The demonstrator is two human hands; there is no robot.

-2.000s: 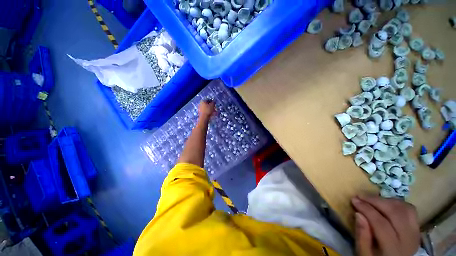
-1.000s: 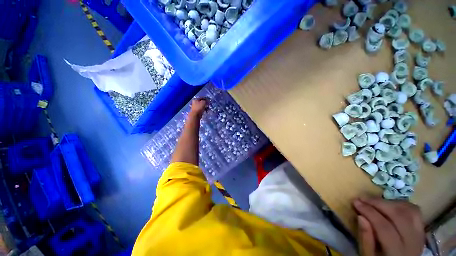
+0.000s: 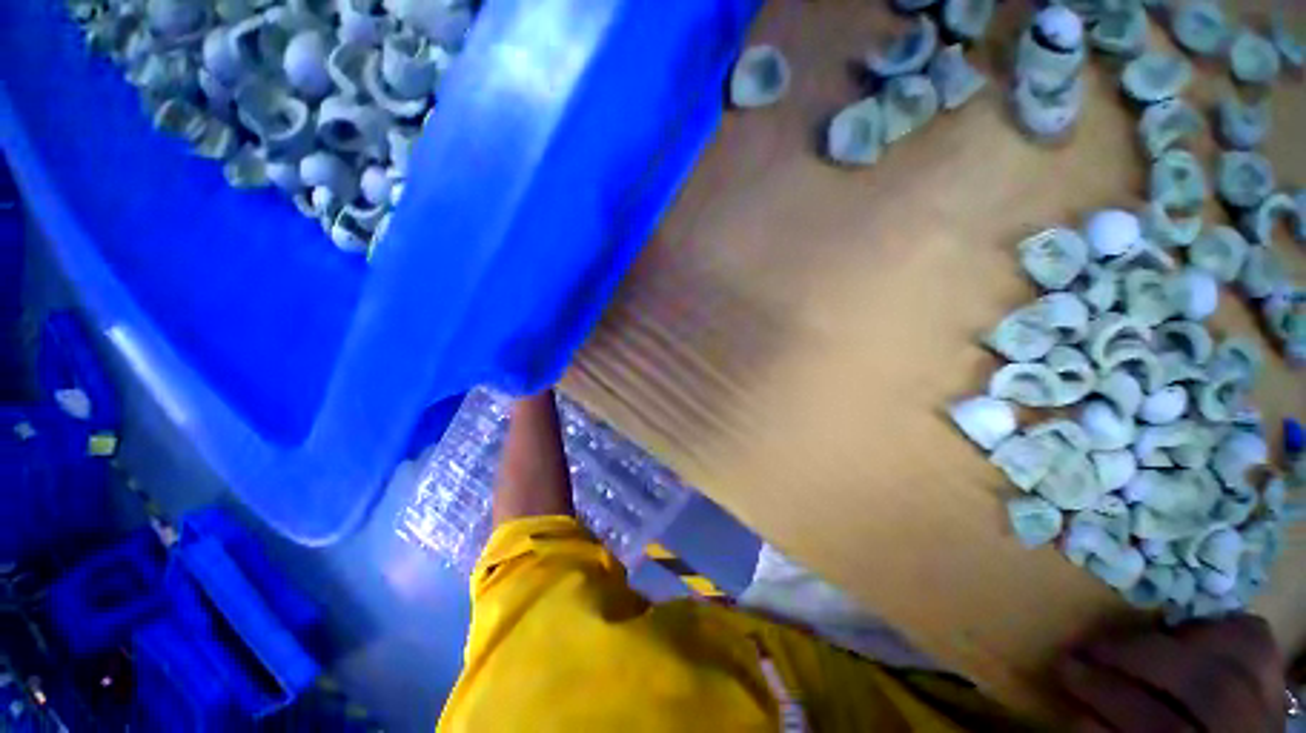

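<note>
A pile of pale grey-green and white cup-shaped shells (image 3: 1117,415) lies on the brown table at the right. My right hand (image 3: 1182,673) is dark and blurred at the table's near edge, just below the pile; whether it holds anything does not show. My left forearm, in a yellow sleeve, reaches over the clear compartment tray (image 3: 609,473), below table height. My left hand is hidden behind the large blue bin. The tray's far part is hidden too, and small pieces show in some visible cells.
The large blue bin (image 3: 501,186), with many pale shells (image 3: 308,100) in it, fills the upper left beside the table. More loose shells (image 3: 905,108) lie along the table's far side. Blue crates (image 3: 236,616) stand on the floor at the lower left.
The view has moved closer to the blue bin, which now looks larger and covers my left hand and much of the tray. My right hand stays near the table's edge.
</note>
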